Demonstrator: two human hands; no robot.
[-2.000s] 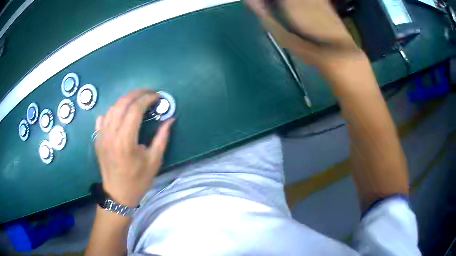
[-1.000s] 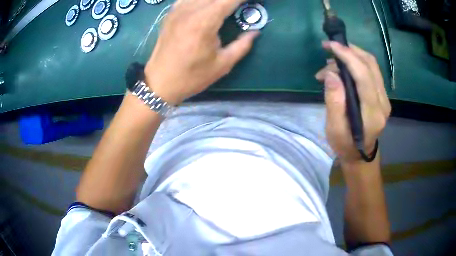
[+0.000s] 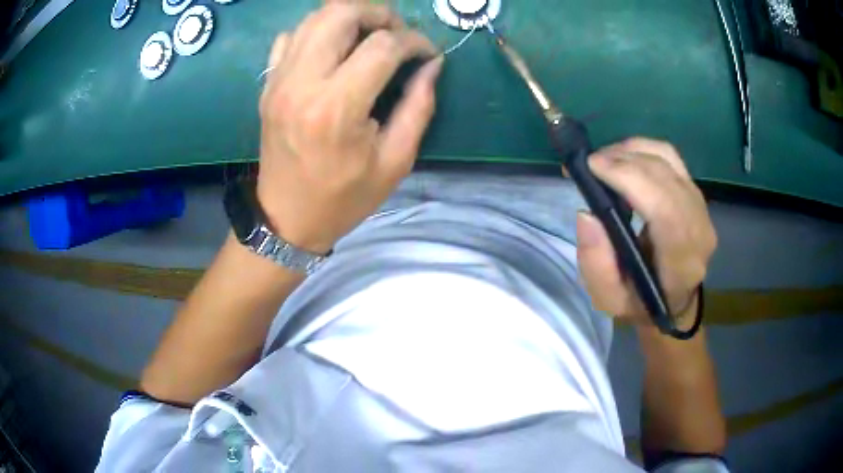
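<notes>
A round disc part (image 3: 468,9) with a pale centre lies on the green mat at the top edge, partly cut off. My right hand (image 3: 647,226) is shut on the black handle of the soldering iron (image 3: 605,199). The iron's tip is at the lower right rim of the disc. My left hand (image 3: 347,120) holds a dark object (image 3: 397,90), mostly hidden by the fingers. A thin strand of solder wire (image 3: 459,42) runs from my left fingers to the disc's rim beside the tip.
Several more discs (image 3: 192,30) lie on the green mat (image 3: 213,111) at the upper left. Tweezers (image 3: 739,83) lie at the right. Part of a dark stand (image 3: 788,51) is at the upper right. A blue bin (image 3: 69,220) is below the bench edge at left.
My right hand has brought in the soldering iron and its tip is now at the disc. My left fingers have moved off the disc, with the wire now reaching to it. The view has shifted.
</notes>
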